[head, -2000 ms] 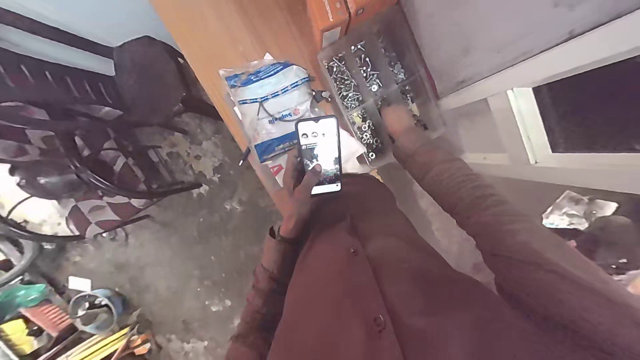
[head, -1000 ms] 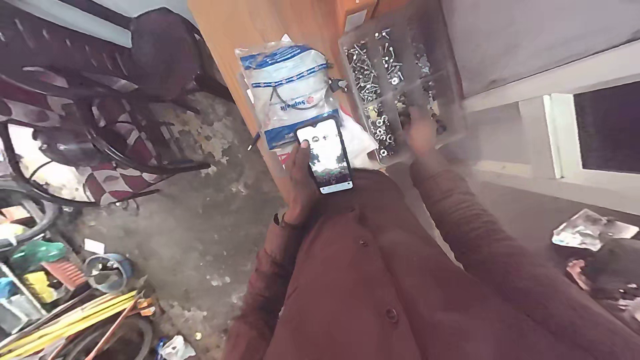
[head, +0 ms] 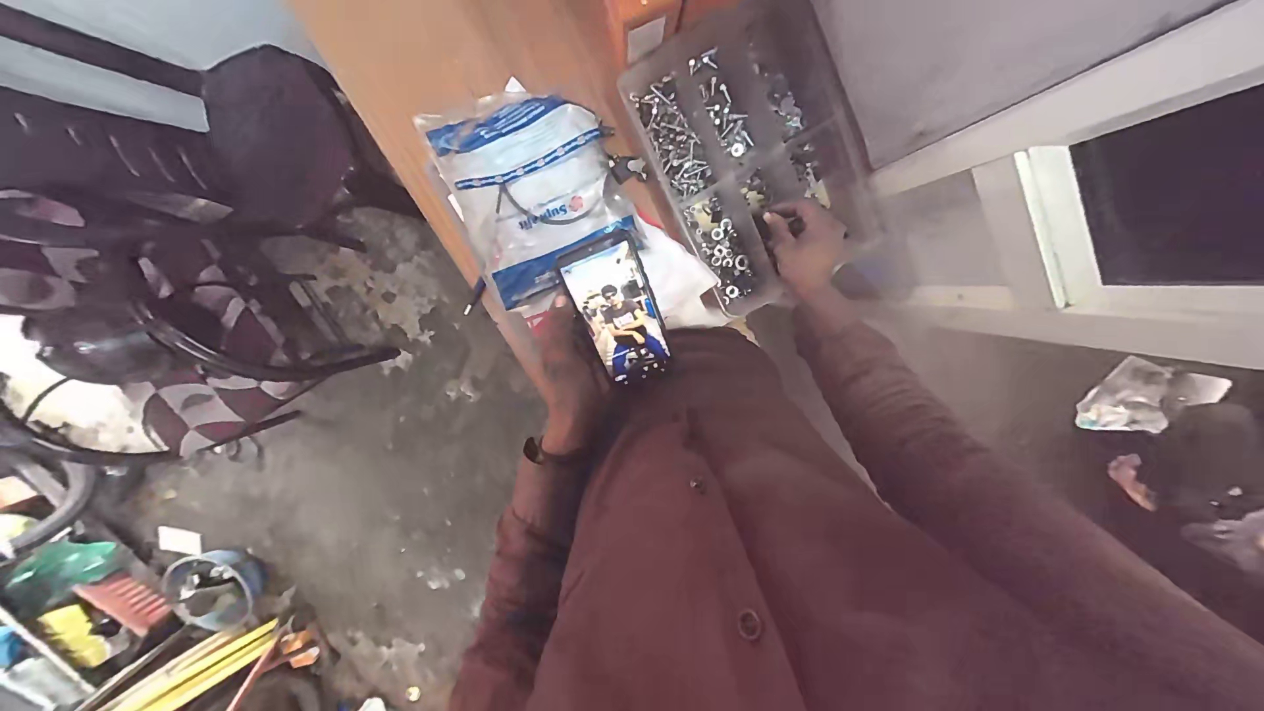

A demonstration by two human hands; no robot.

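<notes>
My left hand [head: 571,380] holds a smartphone [head: 617,314] with a lit screen that shows a picture of a seated person. Over the lower right compartments of a clear plastic organizer box [head: 681,202] is my right hand [head: 810,247], its fingers bent down among the small parts; whether they grip a part cannot be made out. Screws [head: 671,133] fill the box's upper left compartment, and nuts and washers [head: 726,252] lie in the one below. Left of the box, a clear and blue plastic package [head: 538,188] lies on the wooden table [head: 395,89], partly behind the phone.
Orange boxes [head: 642,30] stand at the top beside the organizer. Chairs with checkered seats [head: 207,405] are at the left. On the floor at lower left are a blue bucket [head: 212,592] and yellow rods [head: 197,676]. A white-framed opening [head: 1057,227] is at the right.
The phone's screen shows a different picture from before. My right hand stays at the organizer, with its fingers now at the lower compartments' inner side. My left hand still holds the phone.
</notes>
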